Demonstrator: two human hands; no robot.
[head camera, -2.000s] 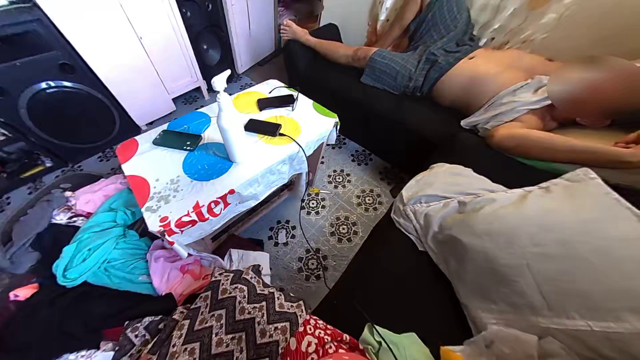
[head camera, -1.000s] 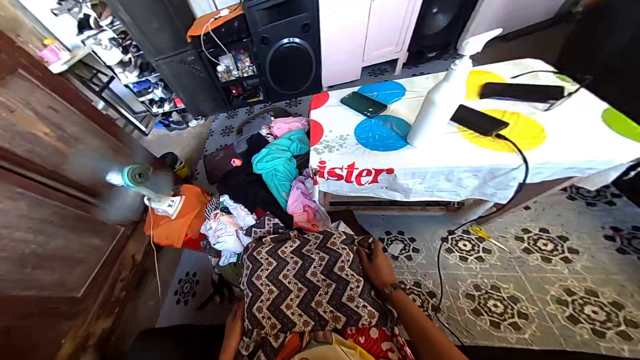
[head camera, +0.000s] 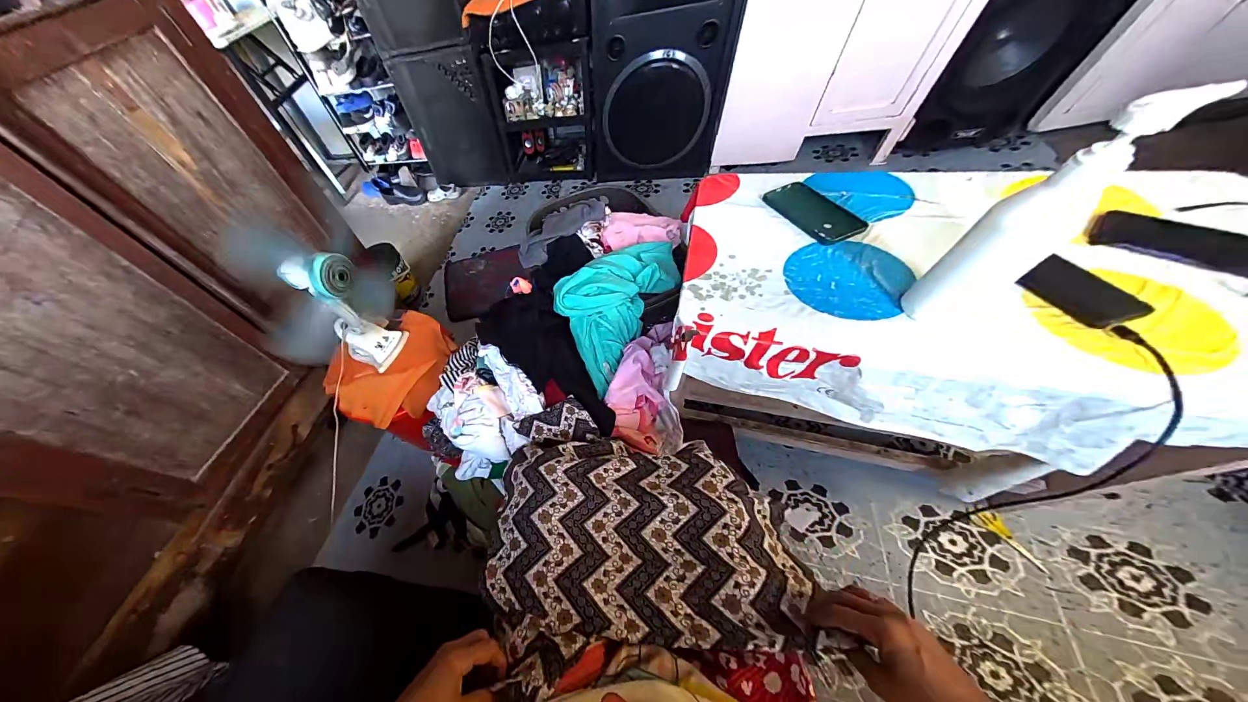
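Observation:
A zigzag-patterned cloth (head camera: 643, 546) in black, cream and brown lies spread in front of me, over a red patterned cloth (head camera: 756, 673) and other fabric. At its lower right edge, my right hand (head camera: 882, 634) pinches the cloth between thumb and fingers. My left hand (head camera: 463, 668) is at the lower left edge, fingers curled beside the cloth; whether it grips the fabric cannot be told. Beyond the zigzag cloth lies a heap of clothes with a turquoise garment (head camera: 609, 297), a pink garment (head camera: 643, 375), a black garment (head camera: 536, 336) and a white garment (head camera: 478, 414).
At right stands a table with a printed plastic cover (head camera: 760, 361), bearing a white spray bottle (head camera: 1014, 224) and several phones, one a dark green phone (head camera: 815, 212). A black cable (head camera: 1072, 499) hangs to the floor. A running fan (head camera: 331, 278) stands on orange cloth (head camera: 390, 385) at left.
The view has swung left from the sofa to the clothes. The zigzag cloth now lies flatter, and my right hand has moved from its upper right side down to its lower right edge.

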